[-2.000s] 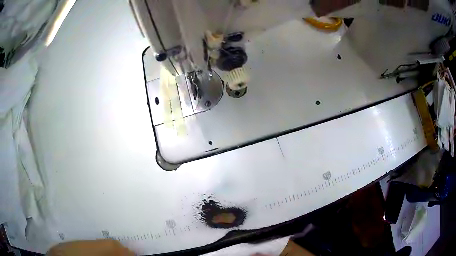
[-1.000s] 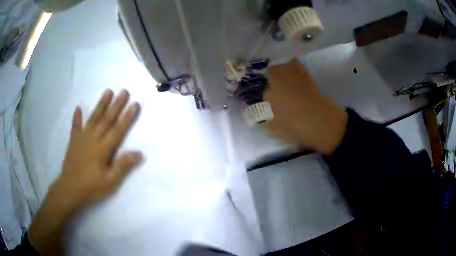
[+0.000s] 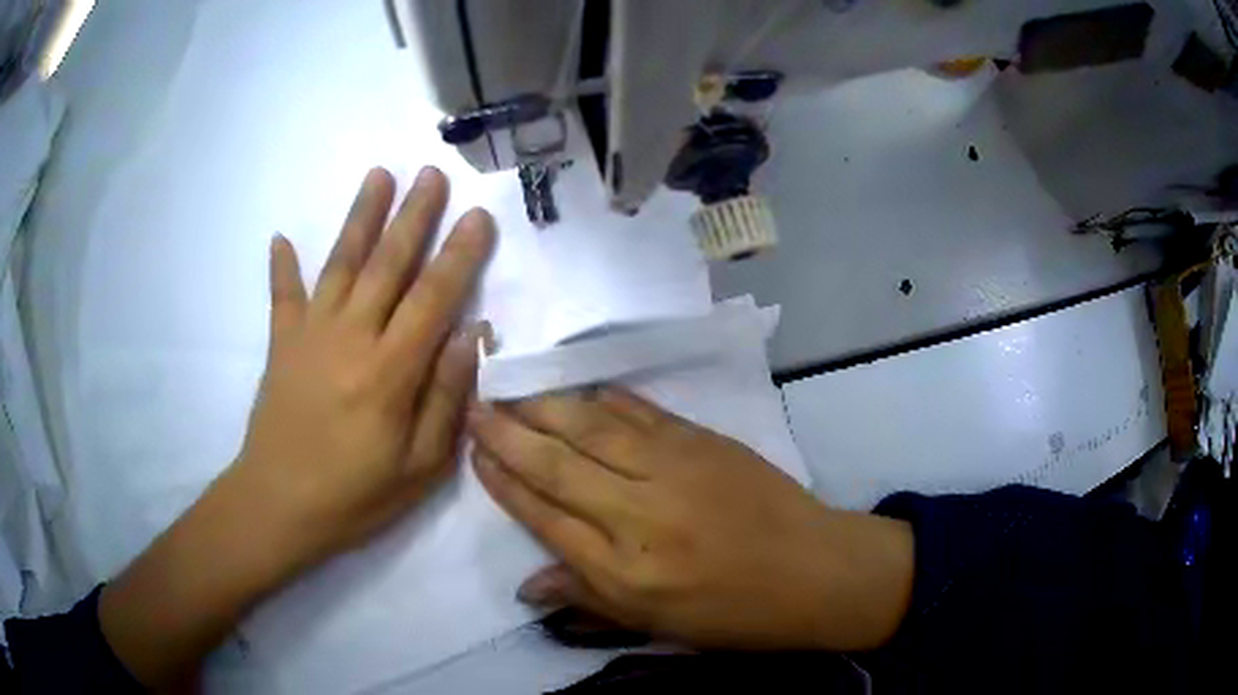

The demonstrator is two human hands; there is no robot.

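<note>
A white cut panel (image 3: 597, 292) lies under the presser foot (image 3: 539, 193) and spreads towards me over the table. A folded edge (image 3: 611, 356) stands up slightly across it, in front of the presser foot. My left hand (image 3: 360, 367) lies flat on the fabric with fingers spread, its thumb at the left end of the fold. My right hand (image 3: 665, 516) lies palm down along the near side of the fold, fingertips close to my left thumb. Whether its fingers pinch the fabric is hidden. The machine head (image 3: 543, 54) stands above, with a cream tension dial (image 3: 735, 227).
Loose white cut pieces (image 3: 30, 353) lie at the table's left edge. The machine bed (image 3: 869, 231) extends right, with a yellow-orange strip (image 3: 1176, 367) at the table's right end. A lamp (image 3: 65, 37) glows at upper left. Ruler marks show at the front right.
My right hand has moved from behind the tension dial towards me, onto the fabric before the needle. My left hand has moved right, beside it. A raised fold now shows in the panel.
</note>
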